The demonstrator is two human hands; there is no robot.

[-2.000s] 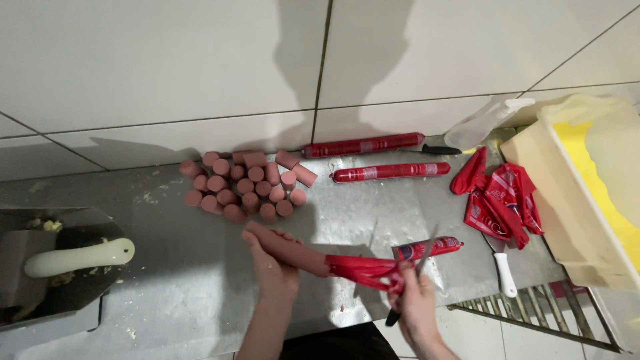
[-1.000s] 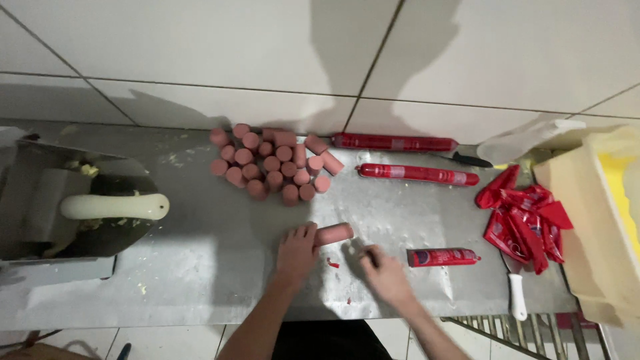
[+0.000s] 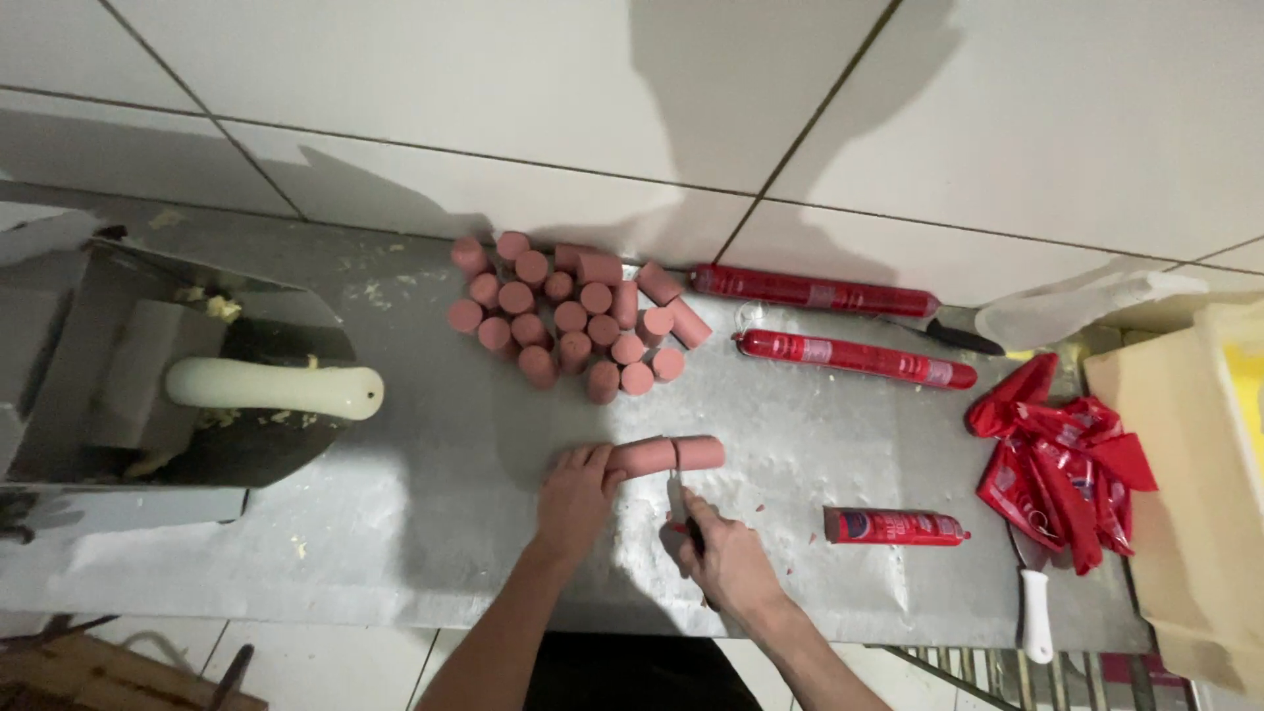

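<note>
My left hand (image 3: 578,504) holds the left end of a peeled pink sausage (image 3: 642,457) on the metal table (image 3: 444,553). A cut divides that sausage from a short piece (image 3: 699,452) at its right. My right hand (image 3: 729,561) grips a knife (image 3: 676,494) by its dark handle, the blade at the cut. Behind them lies a pile of pink sausage chunks (image 3: 571,317), some upright, some on their sides. Two long sausages in red casing (image 3: 815,290) lie by the wall. A shorter red-cased piece (image 3: 894,526) rests right of my right hand.
Crumpled red casings (image 3: 1066,464) lie at the right, with a white-handled tool (image 3: 1036,614) partly under them. Near the wall is another black-handled knife (image 3: 963,338). A cream plastic bin (image 3: 1175,494) stands far right. At the left is a metal machine part with a white handle (image 3: 275,388).
Two seconds ago both hands were on the sausage with its red casing hanging from one end. The casing is off it now. My right hand has brought the knife to the sausage, where a cut now shows.
</note>
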